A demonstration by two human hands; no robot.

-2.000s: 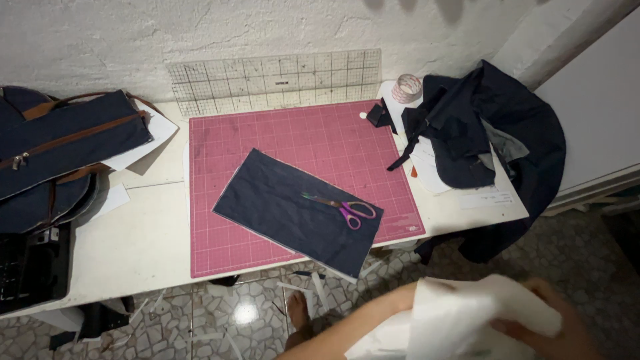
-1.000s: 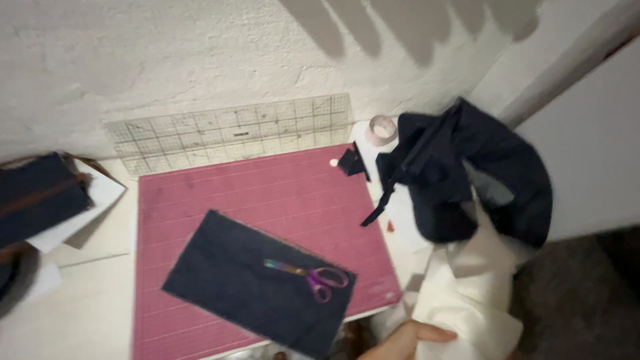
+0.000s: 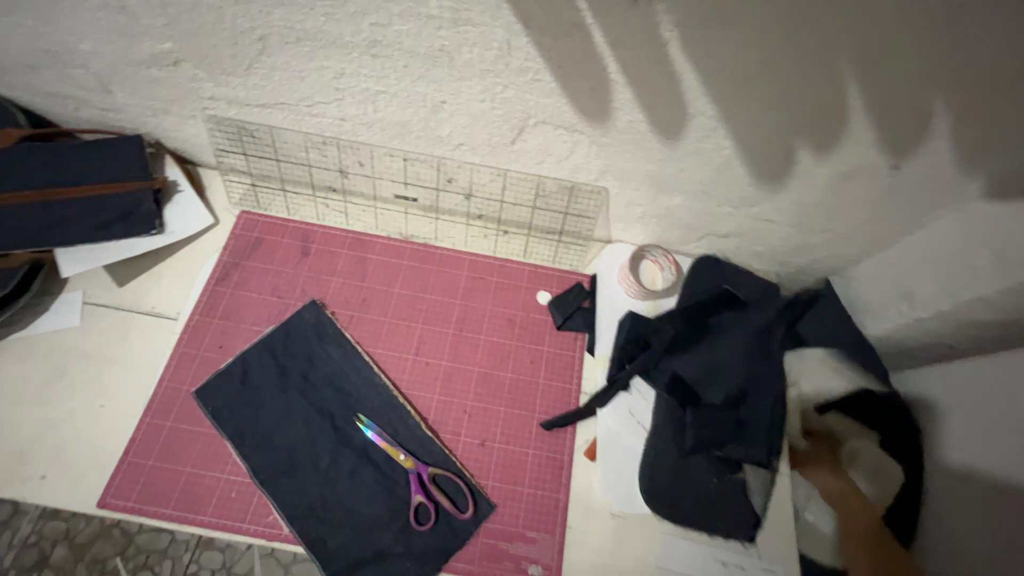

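At the right edge of the table, my right hand (image 3: 820, 460) is blurred against a bunched white cloth (image 3: 868, 452); its fingertips are unclear. Beside it lie dark navy fabric pieces (image 3: 720, 376) with narrow strips, partly over white paper. My left hand is outside the view. A dark rectangular fabric panel (image 3: 296, 432) lies slanted on a pink cutting mat (image 3: 480, 336). On the panel rest scissors (image 3: 402, 458) with iridescent blades and purple handles, the blades slightly apart.
A clear gridded ruler (image 3: 408, 192) leans against the wall behind the mat. A tape roll (image 3: 650, 272) and small dark scraps (image 3: 570, 307) are near the mat's right edge. A navy bag piece with brown trim (image 3: 76, 192) lies over papers at left.
The white cloth, in hand in front of the table earlier, is now at the right beside the dark fabric. My left hand has gone out of view. The view has shifted and turned.
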